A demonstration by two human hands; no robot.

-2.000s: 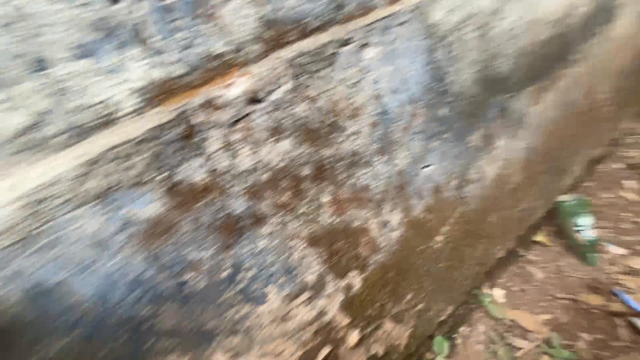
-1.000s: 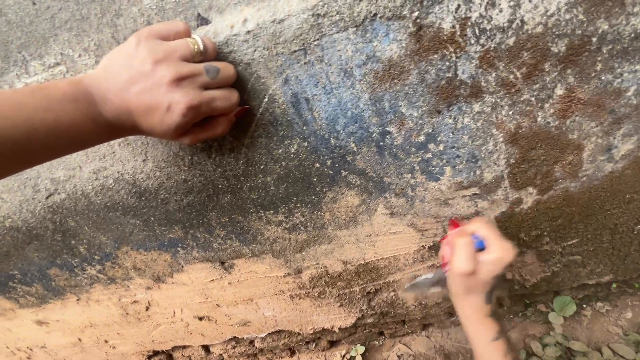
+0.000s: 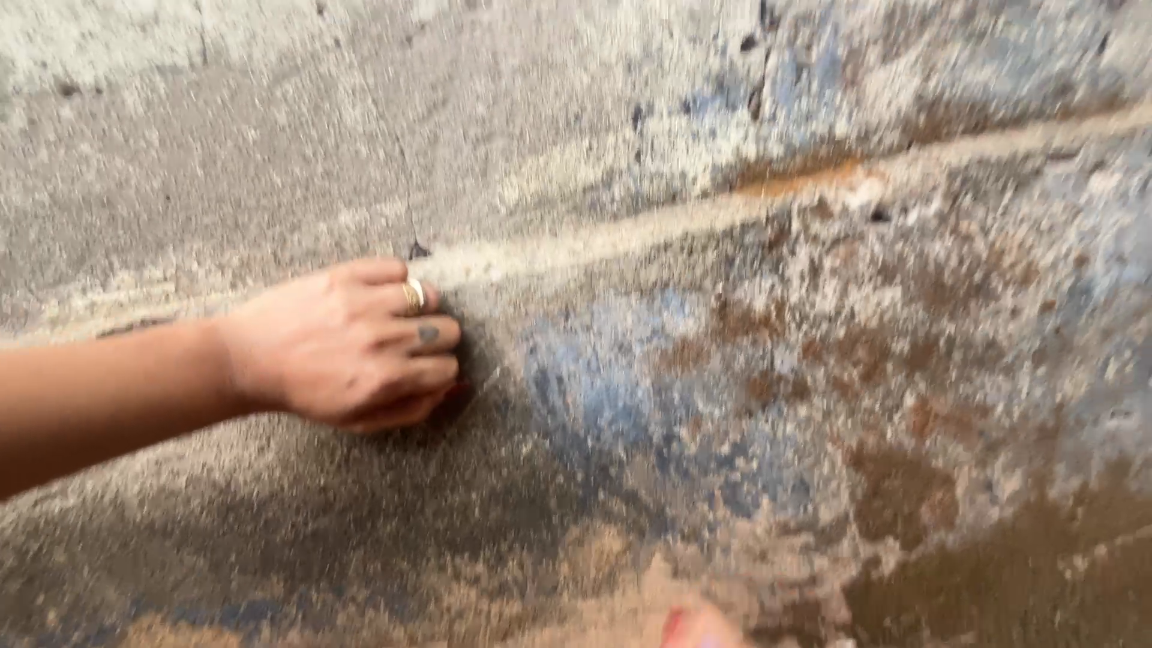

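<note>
My left hand (image 3: 355, 346) reaches in from the left edge, fingers curled, its knuckles up against the weathered wall (image 3: 585, 378). A gold ring (image 3: 413, 295) is on one finger. Whether anything lies under the curled fingers is hidden. Of my right hand (image 3: 702, 627) only a blurred part with a red nail shows at the bottom edge; the rest, and whatever it holds, is out of the picture. Above it the wall surface shows pinkish-tan bare plaster, with patches of blue, grey and brown higher up.
A pale ledge line (image 3: 612, 236) runs slantwise across the wall, rising to the right, with an orange-brown stain (image 3: 801, 178) on it. Dark brown damp-looking patches (image 3: 990, 558) cover the wall at the lower right.
A second ago my right hand was in full view with a metal-bladed tool at the wall's lower part; now it is almost out of view. The view has shifted upward.
</note>
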